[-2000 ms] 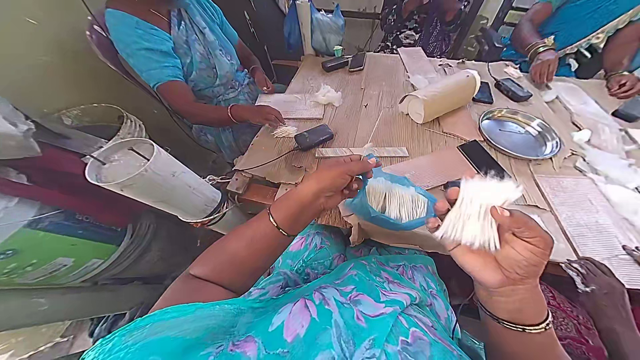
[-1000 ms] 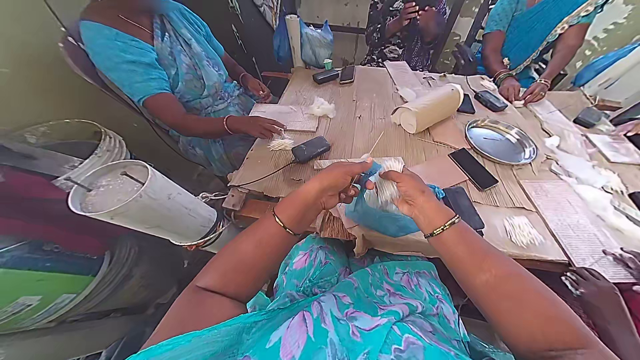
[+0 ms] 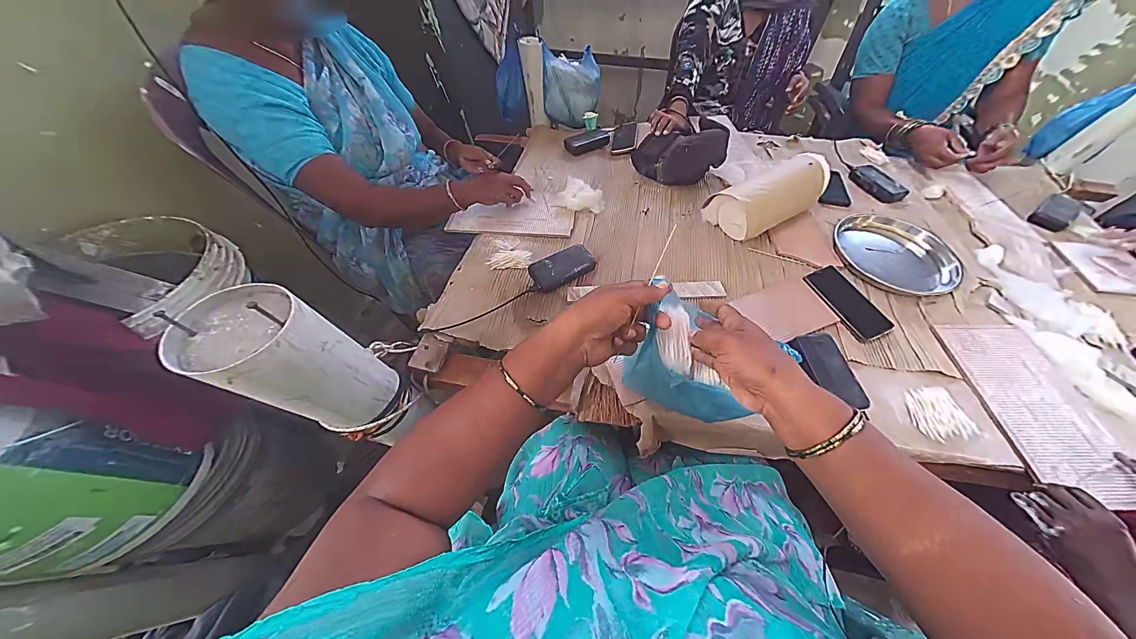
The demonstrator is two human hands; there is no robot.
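Note:
A blue plastic bag (image 3: 683,395) holding a bundle of thin white cotton wicks (image 3: 676,342) is between my hands at the table's near edge. My left hand (image 3: 617,324) pinches the bag's upper left edge, and a thin stick (image 3: 664,253) rises beside its fingers. My right hand (image 3: 745,359) grips the bag's right side, its fingers against the wicks. A loose pile of white wicks (image 3: 942,414) lies on the table to the right of my right hand.
Near my hands are a black phone (image 3: 848,303), a dark case (image 3: 830,371) and a steel plate (image 3: 898,254). Farther off lie a cream roll (image 3: 768,197) and a black pouch (image 3: 682,153). A white cylindrical container (image 3: 280,355) stands left. Several people sit around the table.
My right hand held a fanned bundle of wicks two seconds ago; now it is at the bag. A pile of wicks lies on the table at right. A black pouch has appeared at the far side.

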